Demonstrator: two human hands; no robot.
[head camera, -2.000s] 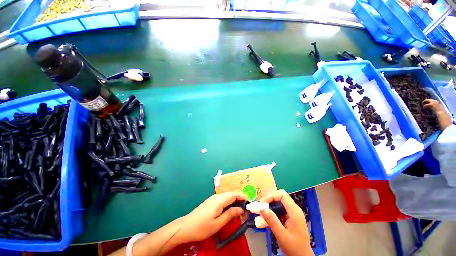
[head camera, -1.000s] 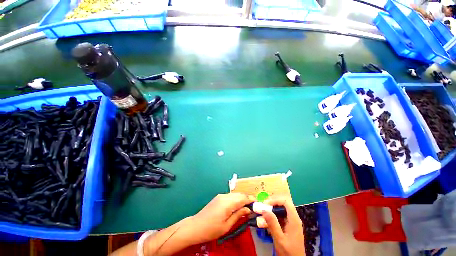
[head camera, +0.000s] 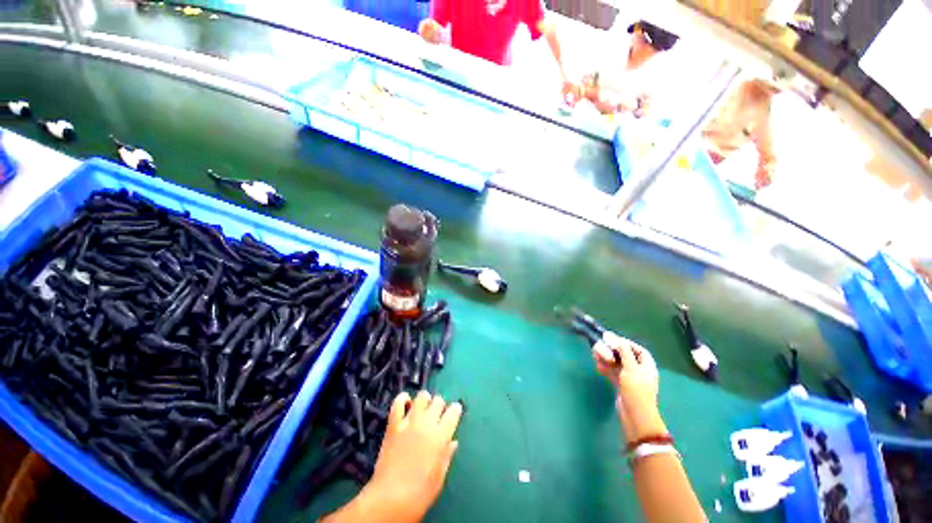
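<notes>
My right hand (head camera: 632, 380) holds an assembled piece (head camera: 593, 329), a black stick with a white-and-black head, at the near edge of the dark belt. Its fingers are on the head and the stick points away to the upper left. My left hand (head camera: 417, 449) lies over the loose black handles (head camera: 404, 358) beside the left bin, fingers spread; whether it grips one is hidden. The blue left bin (head camera: 307, 403) is heaped with black handles. More assembled pieces (head camera: 696, 345) lie spaced along the belt.
A dark bottle (head camera: 407, 264) stands by the left bin's corner. White squeeze bottles (head camera: 764, 468) lie beside the blue right bin (head camera: 787, 414). Across the belt are a pale blue tray (head camera: 399, 138), a person in a red shirt (head camera: 488, 29) and other people.
The view has turned left and tilted. My hands have parted: the right has moved out to the belt with an assembled piece, the left to the loose handles. The cardboard pad has left view.
</notes>
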